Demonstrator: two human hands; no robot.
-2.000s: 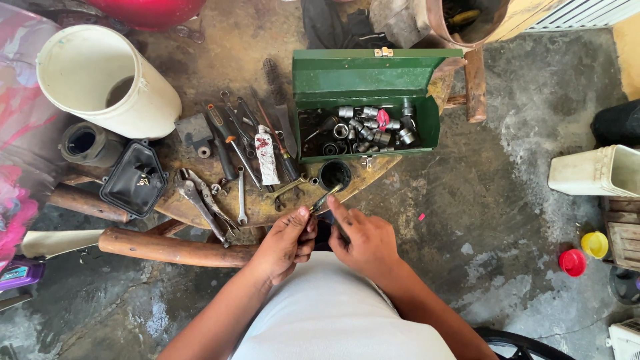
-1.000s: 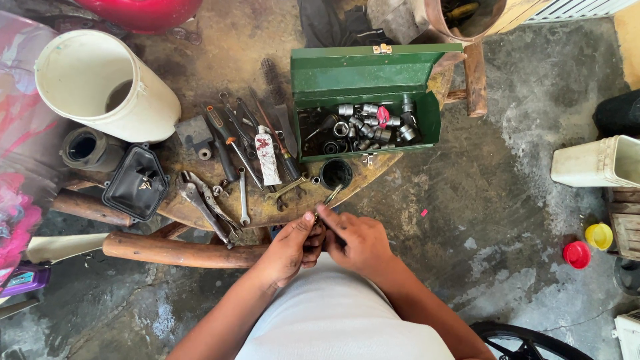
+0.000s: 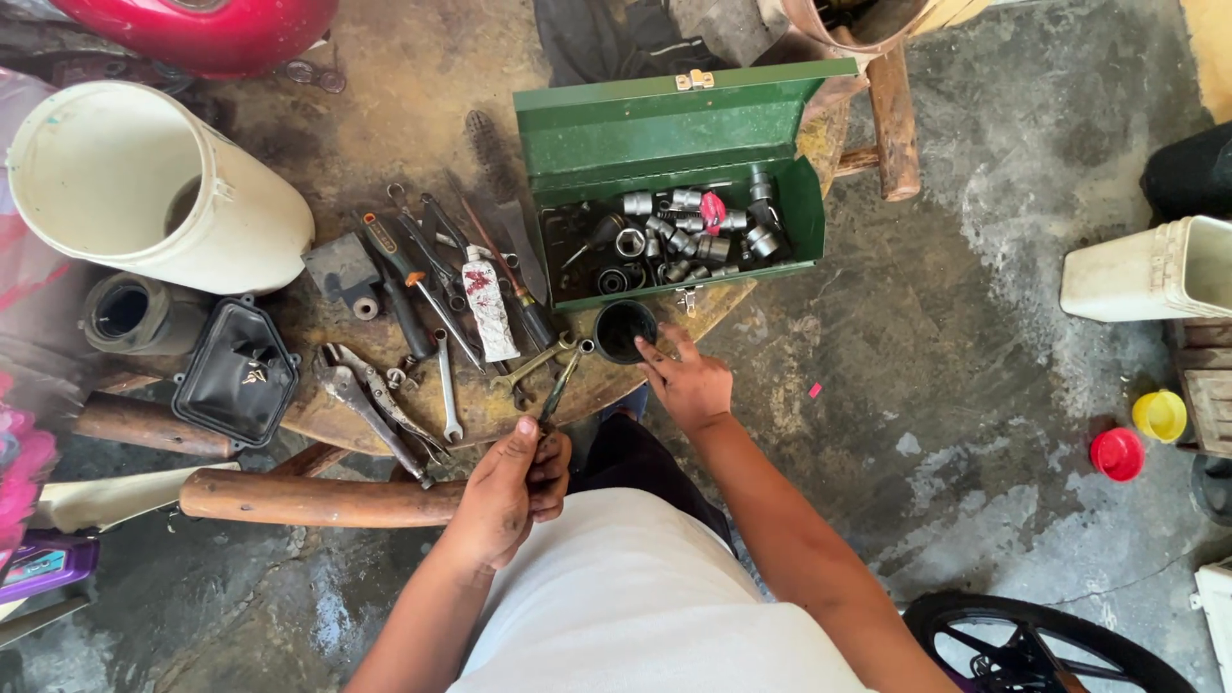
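Note:
My left hand (image 3: 515, 486) is closed around a slim, dark part with a metallic tip (image 3: 561, 385), which points up toward the table edge; its exact kind I cannot tell. The fingers of my right hand (image 3: 685, 377) reach to the rim and mouth of a small black round cup (image 3: 626, 332) at the table's edge. Whether they hold anything is hard to see. Just left of the cup lie an open-end wrench (image 3: 527, 373) and other small tools. Behind it stands an open green metal toolbox (image 3: 664, 125) with chrome sockets (image 3: 712, 248) inside.
On the wooden table (image 3: 385, 125) are a white bucket (image 3: 115, 183), a black plastic cover (image 3: 238, 375), locking pliers (image 3: 385, 399), a combination wrench (image 3: 448, 390), a stained tube (image 3: 489, 306) and screwdrivers. A wooden chair rail (image 3: 318, 498) borders the near left. A wheel (image 3: 1049, 640) is low right.
My hands were together near my waist; now they are apart. The right one has moved up to the black cup, while the left one keeps hold of the slim part.

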